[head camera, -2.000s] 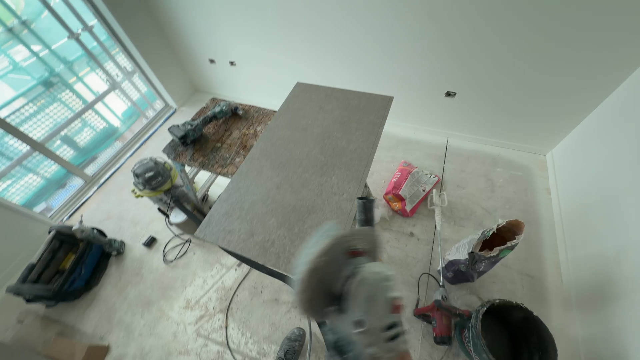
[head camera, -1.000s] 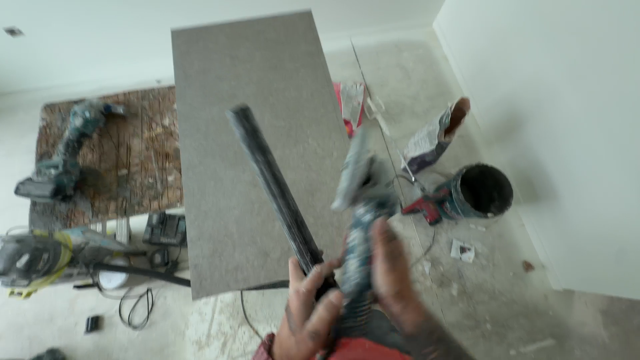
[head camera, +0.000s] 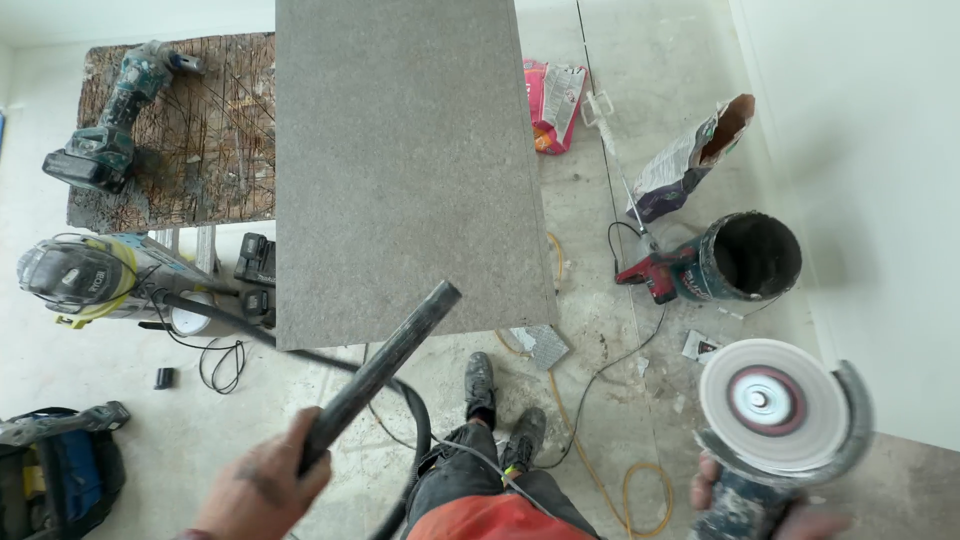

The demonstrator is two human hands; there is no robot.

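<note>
My left hand (head camera: 266, 480) is closed around the black vacuum hose wand (head camera: 382, 367), whose open tip slants up over the near edge of a large grey tile (head camera: 409, 172). At the lower right, my right hand (head camera: 750, 499) grips the body of an angle grinder (head camera: 750, 480), held clear of the tile. Its pale disc (head camera: 775, 405) faces up inside a curved guard; whether it spins I cannot tell.
A cordless angle grinder (head camera: 120, 120) lies on a scarred wooden board (head camera: 217, 135) at left, above a Ryobi vacuum (head camera: 82, 277). Right are a bucket (head camera: 709, 262), red mixer (head camera: 649, 277) and bags (head camera: 667, 172). Hose and cords (head camera: 570, 420) run around my feet.
The right hand and grinder have moved away from the left hand, out to the right. The hose wand now tilts to the right instead of the left. The view has shifted.
</note>
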